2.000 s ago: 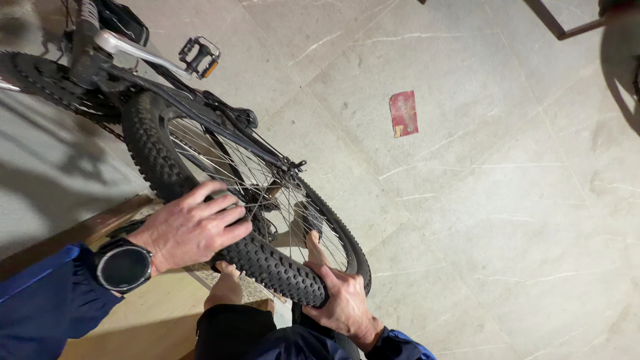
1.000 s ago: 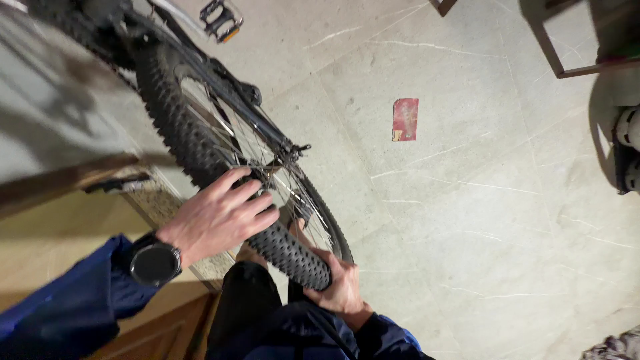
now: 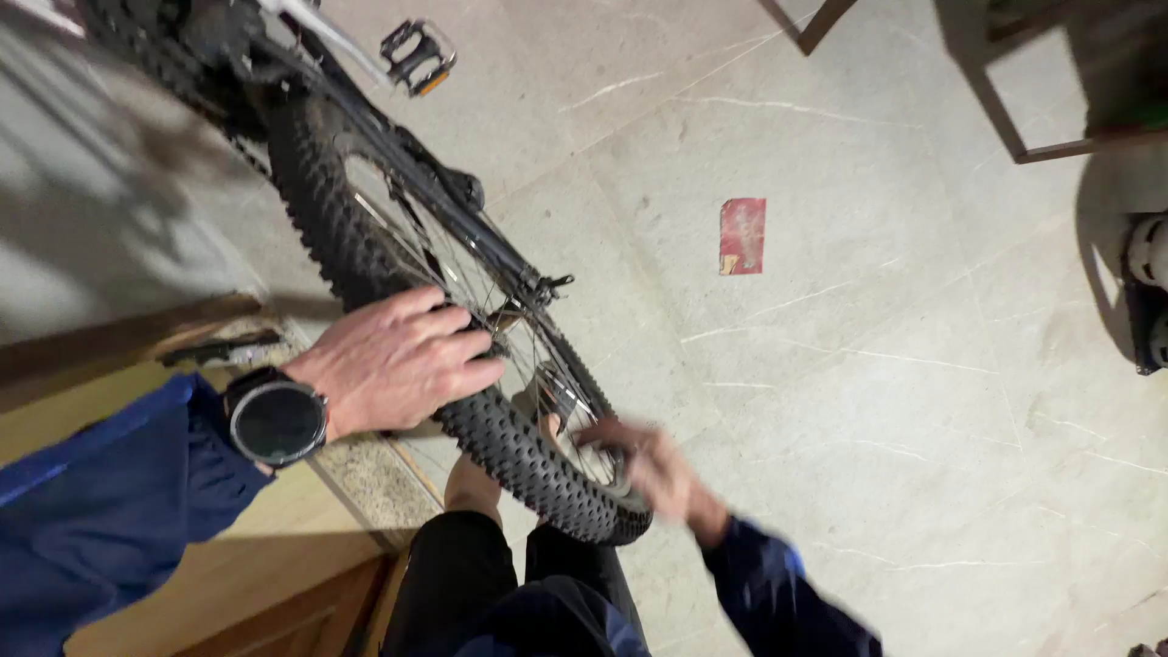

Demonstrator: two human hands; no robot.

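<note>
A bicycle wheel with a black knobby tyre (image 3: 547, 474) runs diagonally from upper left to lower centre, its spokes and hub partly showing. My left hand (image 3: 401, 360) lies over the tyre at mid-wheel, fingers curled over its spoke side; the palm side is hidden. A watch (image 3: 278, 422) is on that wrist. My right hand (image 3: 648, 465), blurred by motion, is at the wheel's lower right end beside the rim; its grip is unclear. The dark bicycle frame tube (image 3: 438, 201) slants along the wheel to a quick-release lever (image 3: 557, 287) near the axle. A pedal (image 3: 418, 59) stands out above.
A red card or paper piece (image 3: 743, 237) lies on the tiled floor right of the wheel. Metal furniture legs (image 3: 1004, 109) stand at upper right, near a partly visible shoe (image 3: 1150, 265). A wooden cabinet (image 3: 283, 611) with a stone edge (image 3: 374, 484) is at lower left, beside my legs.
My right hand has come off the lower end of the tyre tread and moved up to the rim side. My left hand remains on the tyre. The view has shifted somewhat.
</note>
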